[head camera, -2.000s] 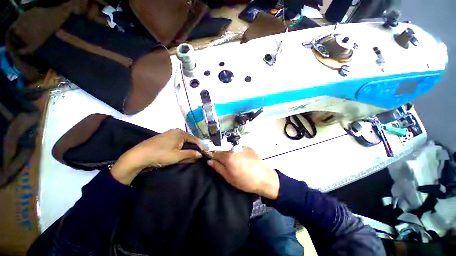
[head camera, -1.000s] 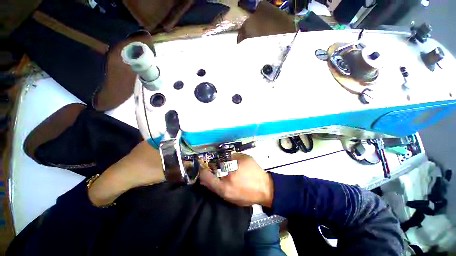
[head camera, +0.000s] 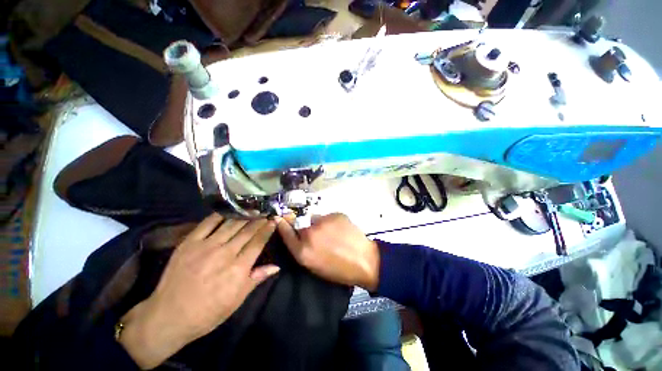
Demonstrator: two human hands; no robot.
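Note:
A black garment with brown parts [head camera: 305, 304] lies from the table's left side to my lap, its front part under the sewing machine's needle area. My left hand [head camera: 207, 282] lies flat on the cloth, fingers spread, fingertips just in front of the presser foot [head camera: 279, 206]. My right hand [head camera: 334, 250] is at the right side of the foot, fingertips bent down onto the cloth edge; whether they pinch it is hard to tell. The brown rounded end [head camera: 94, 167] of a black piece lies at the left. The white machine head with a blue band [head camera: 348, 148] covers part of the needle area.
Black scissors [head camera: 421, 194] lie under the machine arm. Small tools and a dark round item [head camera: 522, 217] are at the table's right end. White and black scraps [head camera: 602, 290] heap at the right. Black and brown pieces [head camera: 120, 65] lie behind left. The white tabletop [head camera: 435, 232] shows in front.
The cloth edge pinched between both hands earlier now lies at the presser foot. My left hand has come from behind the needle area to lie flat on the cloth. The camera view has shifted.

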